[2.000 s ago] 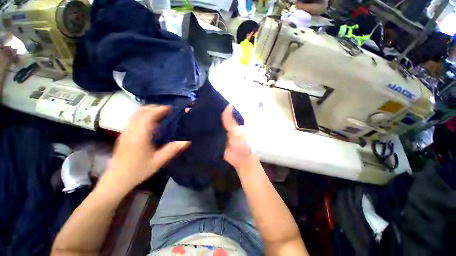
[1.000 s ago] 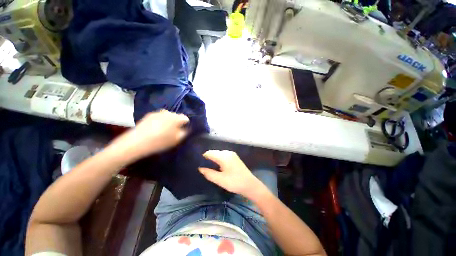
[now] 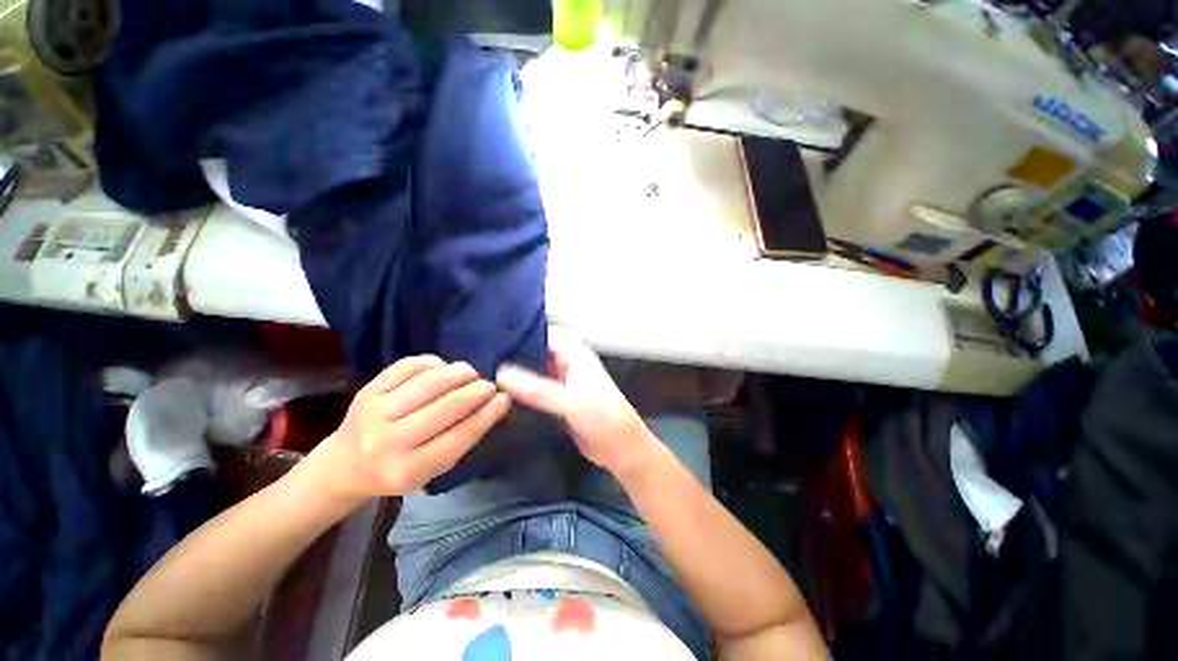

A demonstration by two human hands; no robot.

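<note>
A navy garment piece (image 3: pixel 478 220) lies over the table's left part and hangs over the front edge towards my lap. My left hand (image 3: pixel 420 420) is closed on its lower end, back of the hand up. My right hand (image 3: pixel 575 400) is beside it at the garment's right edge, fingertips close to my left fingertips, holding the cloth edge. The exact grip is partly hidden by the fingers. The cream sewing machine (image 3: pixel 891 116) stands to the right, its needle area (image 3: pixel 665 103) in bright light, clear of the garment.
A smartphone (image 3: pixel 783 196) lies on the table (image 3: pixel 646 304) under the machine arm. Black scissors (image 3: pixel 1017 310) are at the far right. A yellow-green bottle or tag (image 3: pixel 576 22) is left of the needle. A second machine (image 3: pixel 58 78) is at the far left. Dark garments (image 3: pixel 1111 491) hang at lower right.
My hands have come together at the garment's lower end. The cloth now hangs straighter and flatter over the table edge, no longer bunched and twisted.
</note>
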